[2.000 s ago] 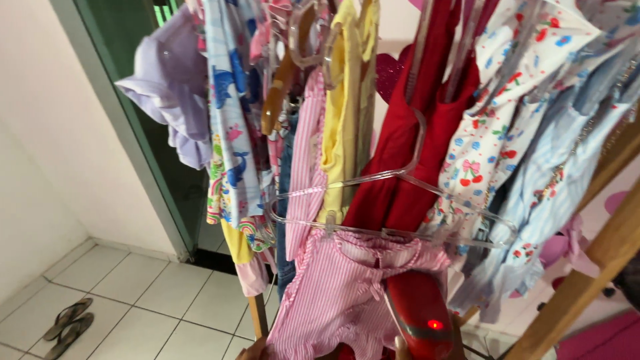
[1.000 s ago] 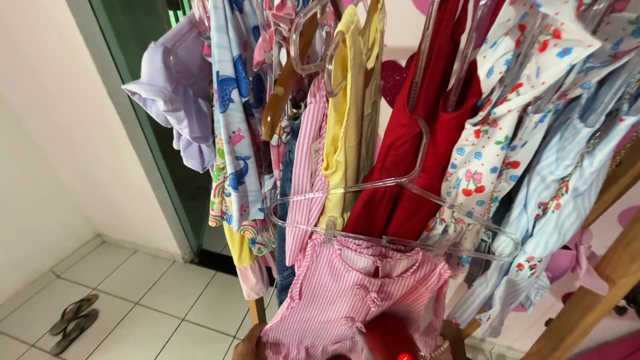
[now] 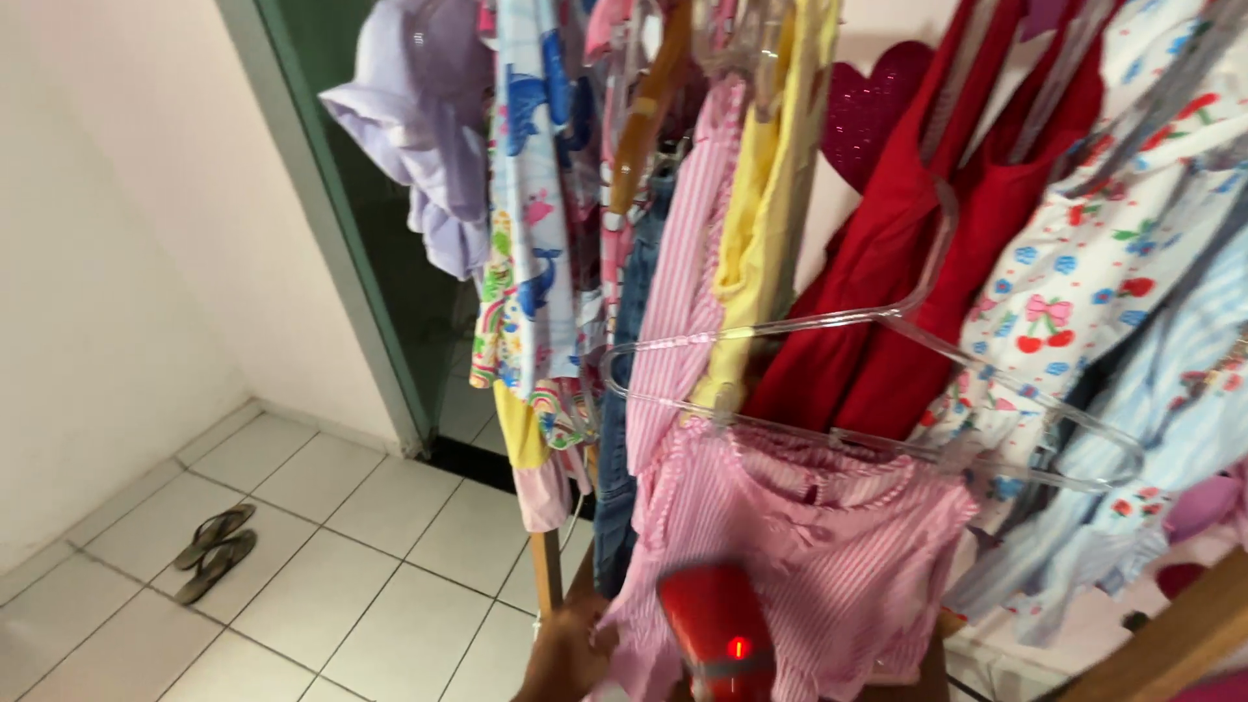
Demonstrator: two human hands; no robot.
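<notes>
A pink striped ruffled child's garment [image 3: 829, 546] hangs below a clear plastic hanger [image 3: 858, 317] at the lower centre. My left hand [image 3: 570, 648] grips the garment's lower left edge. In front of the fabric is a red handheld device [image 3: 717, 624] with a lit red light, blurred and standing upright. Its lower end is cut off by the bottom of the view, and no hand on it can be made out. Skin shows at the garment's lower right; which body part it belongs to is unclear.
Other children's clothes hang behind: a lilac garment [image 3: 429, 127], a yellow one [image 3: 770, 195], a red one [image 3: 877, 263] and a cherry-print one [image 3: 1053, 292]. A wooden rack leg [image 3: 546, 575] stands at the left, a wooden bar [image 3: 1160, 634] at the right. Flip-flops [image 3: 216, 554] lie on the tiled floor.
The red device has moved over the garment: two seconds ago it was at the garment's right side, one second ago lower down at the view's bottom edge. The fabric's lower part has shifted.
</notes>
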